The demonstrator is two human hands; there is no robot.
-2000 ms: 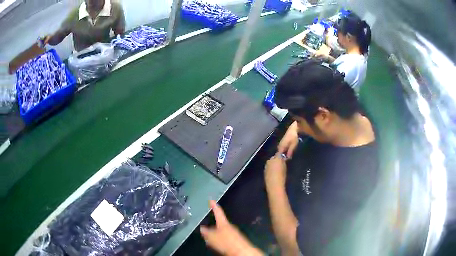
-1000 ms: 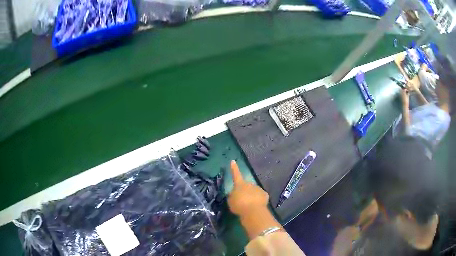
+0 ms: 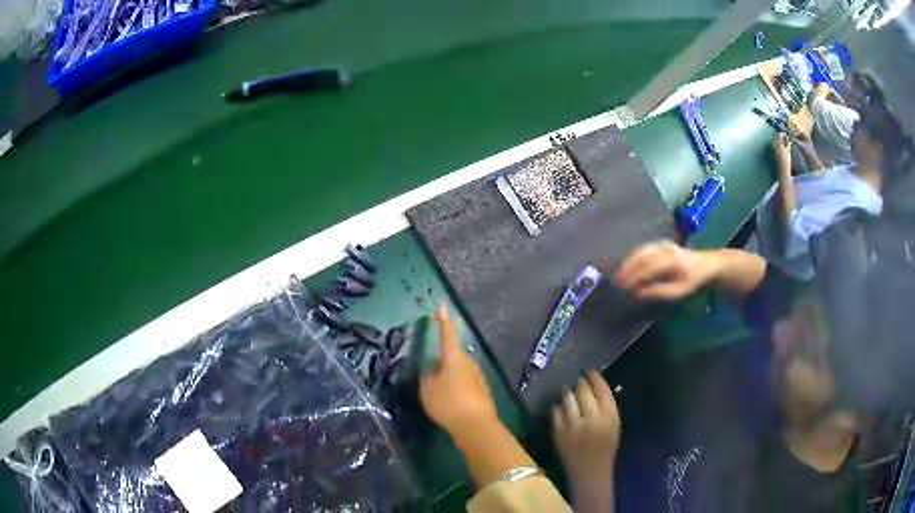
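Note:
My right hand (image 3: pixel 456 391), with a bracelet and a pale sleeve, reaches in from the bottom centre. Its index finger is extended over the green bench, left of the dark work board (image 3: pixel 472 250); it holds nothing that I can see. Loose black nose cones (image 3: pixel 356 276) lie left of the fingertip, beside a clear bag of dark parts (image 3: pixel 251 401) with a white label. One pen body (image 3: pixel 562 326) lies on the board, black tip towards me. A screw tray (image 3: pixel 549 188) sits at the board's far side. My left hand is not in view.
A seated person's hand (image 3: pixel 662 271) is over the board's right side, another hand (image 3: pixel 587 411) at its near edge. A dark pen-shaped piece (image 3: pixel 291 83) lies on the green belt. A blue bin (image 3: pixel 130 50) stands across it. More people sit at right.
The view has swung and tilted down. My right hand has moved from the bench edge to over the bench. The seated person's hands have come to the board. A dark piece now shows on the belt.

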